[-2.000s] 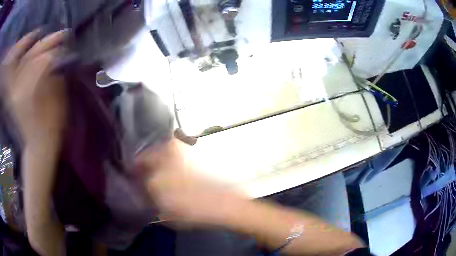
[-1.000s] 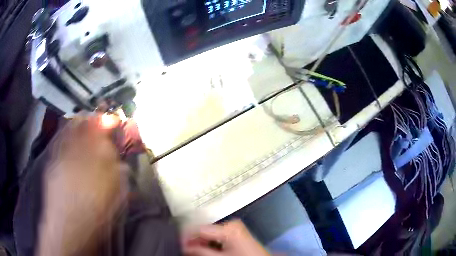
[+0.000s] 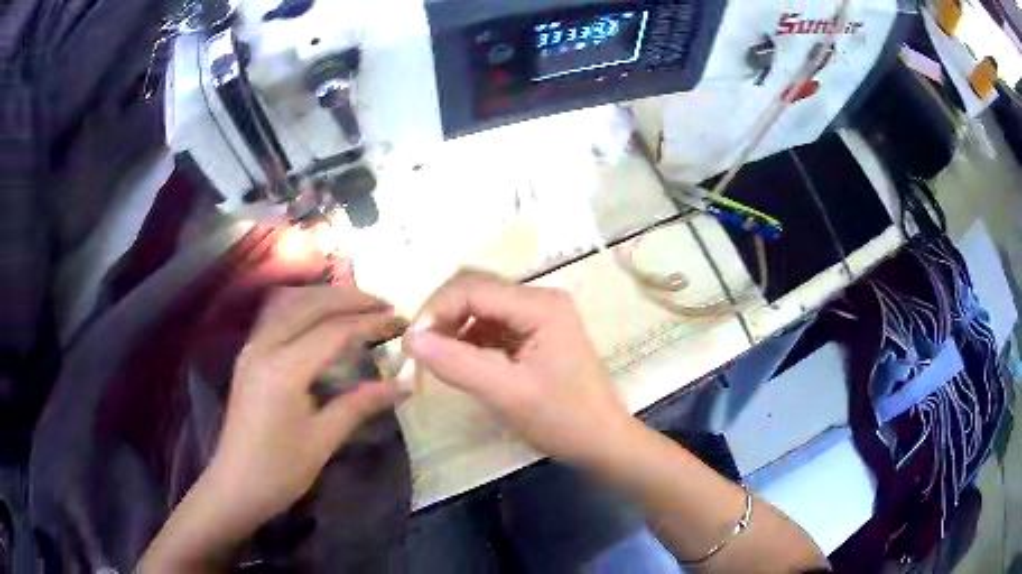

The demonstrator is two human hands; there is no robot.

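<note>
My left hand [image 3: 297, 387] and my right hand [image 3: 510, 359] meet in front of the needle area. The fingertips of both hands pinch a small white piece [image 3: 401, 364], blurred, perhaps a tab or tape end. Dark grey-brown garment cloth [image 3: 361, 482] lies under and around my left hand and hangs over the front table edge. Maroon cloth [image 3: 168, 252] lies at the left, and its edge runs to the brightly lit presser foot [image 3: 314, 219] of the machine. Whether my left hand also holds cloth is hidden.
The white sewing machine head [image 3: 392, 67] with a lit panel [image 3: 583, 51] stands behind. Yellow-green and blue snips [image 3: 740, 215] and a beige cord [image 3: 672, 286] lie by the pillar. A maroon bundle with white strands [image 3: 919, 370] is at right, beside a white surface [image 3: 801, 493].
My left hand has moved back from the presser foot. My right hand has risen from the front table edge to meet it at a small white piece. The camera view has shifted.
</note>
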